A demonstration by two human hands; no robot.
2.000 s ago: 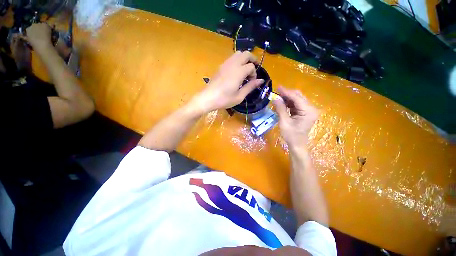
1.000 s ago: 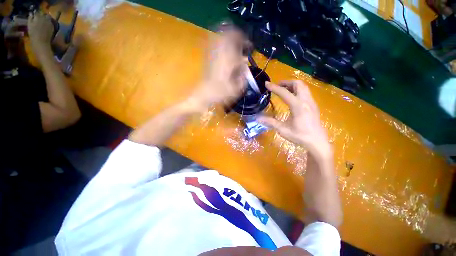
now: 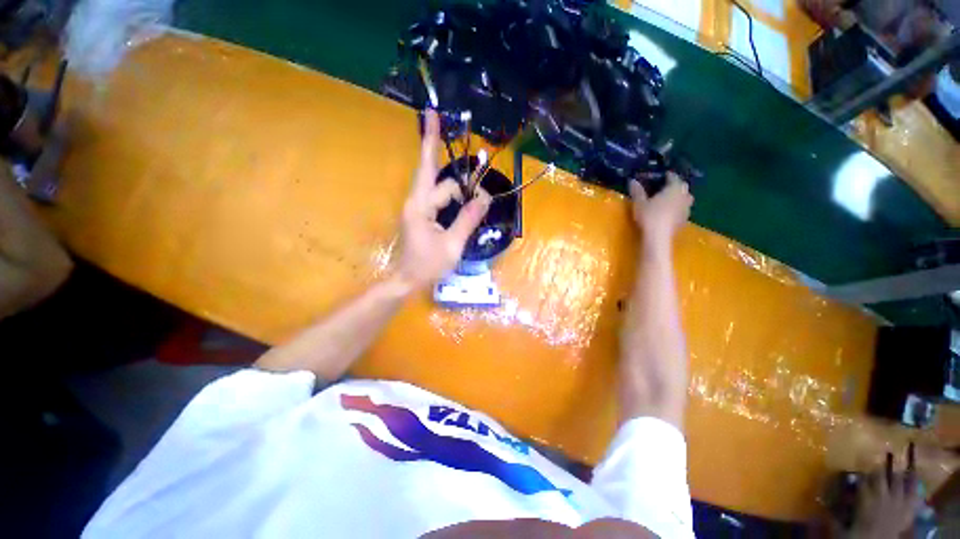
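A camera housing with a round black open top stands on its silver-white base on the orange bench. Thin wire leads rise and spread from its opening, some with small white ends. My left hand is at the housing's left side, thumb and a finger pinched over the opening at the leads, index finger pointing up. My right hand reaches to the near edge of the pile of black parts. Its fingertips touch a black part there; whether they grip it is unclear.
The pile lies on a green surface beyond the orange bench. A crumpled clear bag is at the upper left. A neighbour's arm is at the left edge, another person's hand at lower right. A black box stands at right.
My right hand has left the housing and moved right and away to the pile. My left hand stays at the housing, fingers now at the leads. The view has shifted right.
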